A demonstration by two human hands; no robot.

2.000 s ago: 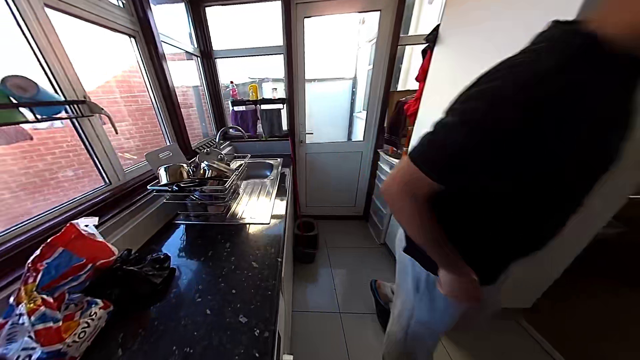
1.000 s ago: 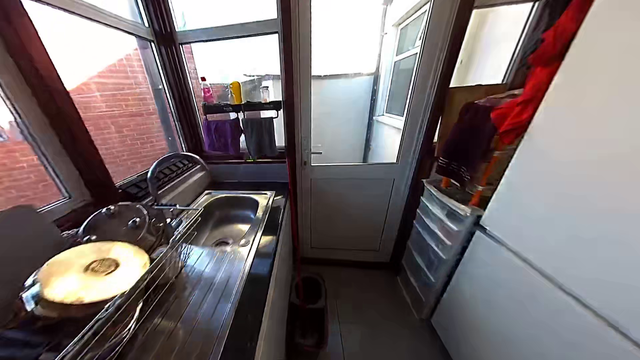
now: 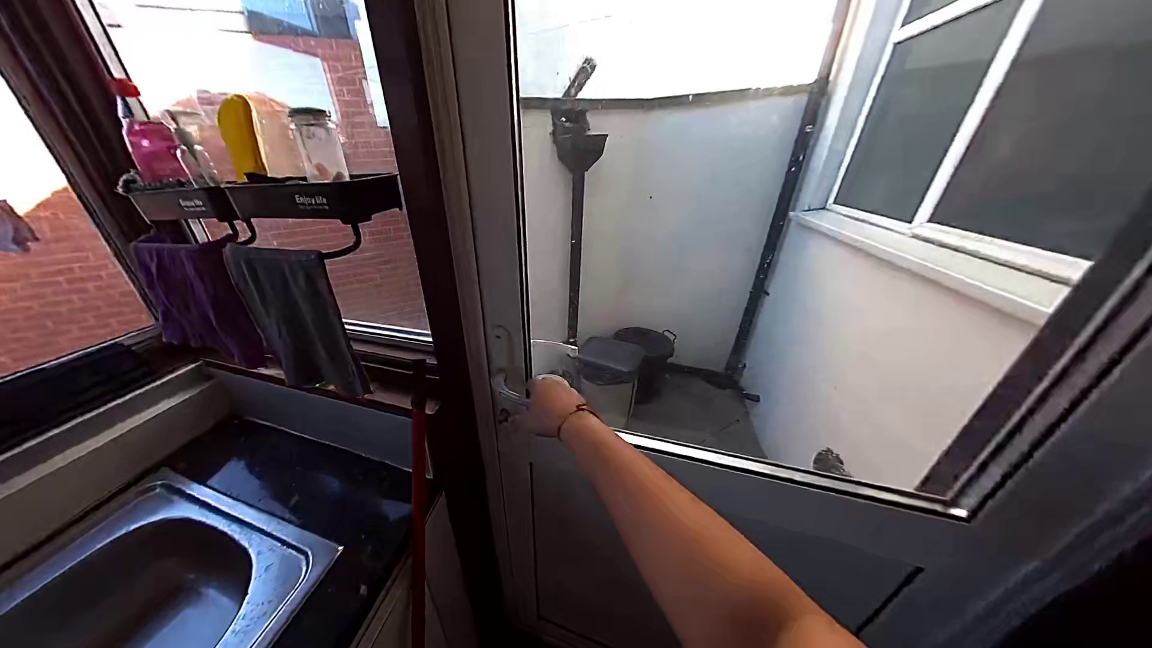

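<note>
My right hand point(image 3: 548, 407), with a thin bracelet at its wrist, reaches from the lower right and is closed around the metal lever handle point(image 3: 509, 392) of the white half-glazed door point(image 3: 711, 531). The fingers hide the handle's free end. The door appears to stand in its frame; whether it is latched cannot be told. Through its glass a bin with a grey lid point(image 3: 610, 358) and a round dark bin point(image 3: 644, 342) show outside. My left hand is out of view.
At the lower left is a stainless steel sink point(image 3: 270, 576) in a dark worktop point(image 3: 297, 477). A black rack point(image 3: 315, 198) on the window holds bottles and a jar, with a purple cloth point(image 3: 193, 297) and a grey cloth point(image 3: 292, 315) hanging below. A red pole point(image 3: 418, 522) stands beside the door.
The view has moved forward to the door. My right arm has come into view and its hand is on the handle. The person in a black top, seen two seconds ago, is out of view.
</note>
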